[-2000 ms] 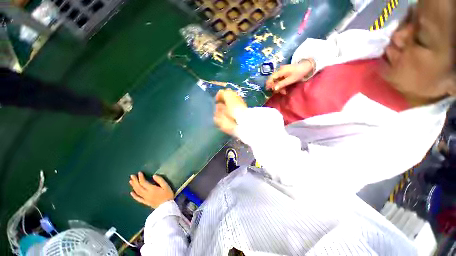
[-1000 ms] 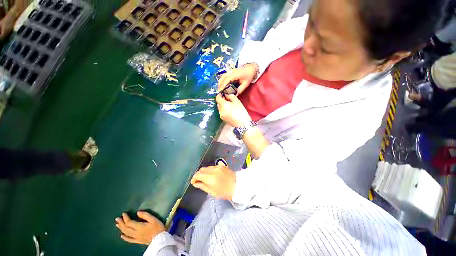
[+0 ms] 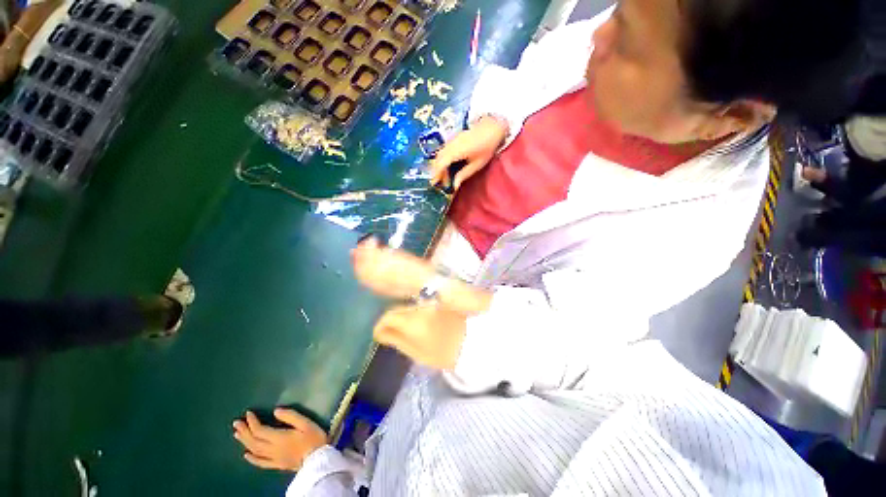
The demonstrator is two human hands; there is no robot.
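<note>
My left hand point(image 3: 280, 441) lies palm down on the green bench point(image 3: 262, 320) at the lower left, fingers spread, nothing in it. My right hand point(image 3: 423, 335) is at the bench's front edge, blurred, its fingers loosely bent; nothing shows in it, but the palm side is hidden. A coworker's watch-wearing hand point(image 3: 389, 269) is just above it, a small dark thing at its blurred fingertips. The coworker's other hand point(image 3: 471, 150) is near the bench edge, beside a dark square watch body point(image 3: 430, 144).
A brown component tray point(image 3: 323, 76) stands beyond, with pale scraps point(image 3: 291, 129) and a thin wire point(image 3: 277, 184) nearer. A clear tray with dark units point(image 3: 78, 92) is at upper left. A dark arm-like shape point(image 3: 78, 325) enters from the left. The coworker point(image 3: 602, 214) is close at right.
The coworker's watch-wearing hand has left the other hand and moved down-left, close above my right hand. A watch body now shows uncovered on the bench. My left hand has barely moved.
</note>
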